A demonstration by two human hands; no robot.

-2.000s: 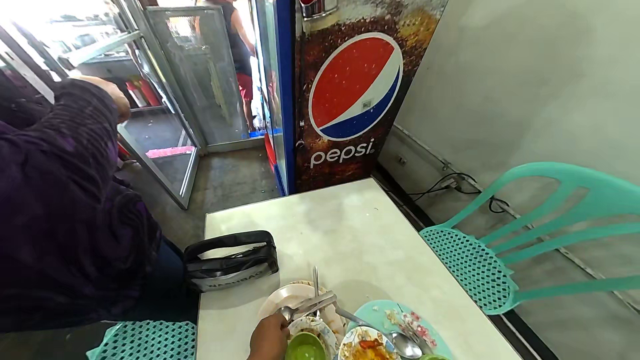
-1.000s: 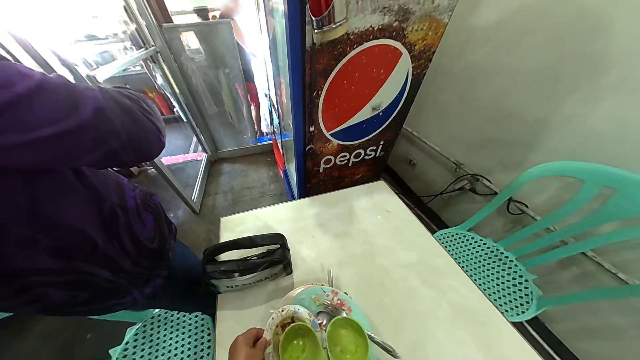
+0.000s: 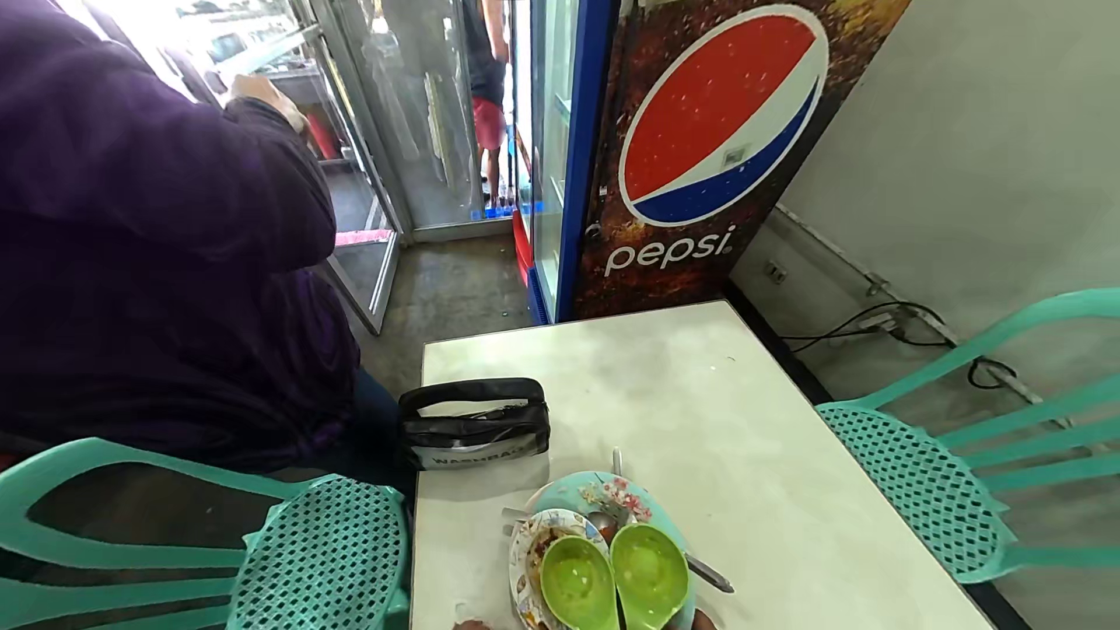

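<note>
Stacked dishes sit near the bottom of the head view: a turquoise floral plate (image 3: 652, 507) and a smaller patterned plate (image 3: 523, 560) with food remains. Two green bowls (image 3: 577, 582) (image 3: 649, 573) rest side by side on top, slightly overlapping the plates. A spoon handle (image 3: 710, 574) and other cutlery stick out around the stack. Only a bit of my left hand (image 3: 472, 625) shows at the bottom edge, left of the dishes. A bit of my right hand (image 3: 703, 620) shows beside the stack's right side. What either hand grips is hidden.
A black and clear pouch (image 3: 477, 429) stands on the pale table (image 3: 682, 394). Green plastic chairs (image 3: 324, 551) (image 3: 919, 490) flank it. A person in purple (image 3: 157, 227) stands at left by the glass door; a Pepsi fridge (image 3: 665, 280) stands behind the table.
The turquoise plate, once right of the other dishes, is now under the smaller plate, and the green bowls stand together on top. The person in purple has an arm extended toward the door again.
</note>
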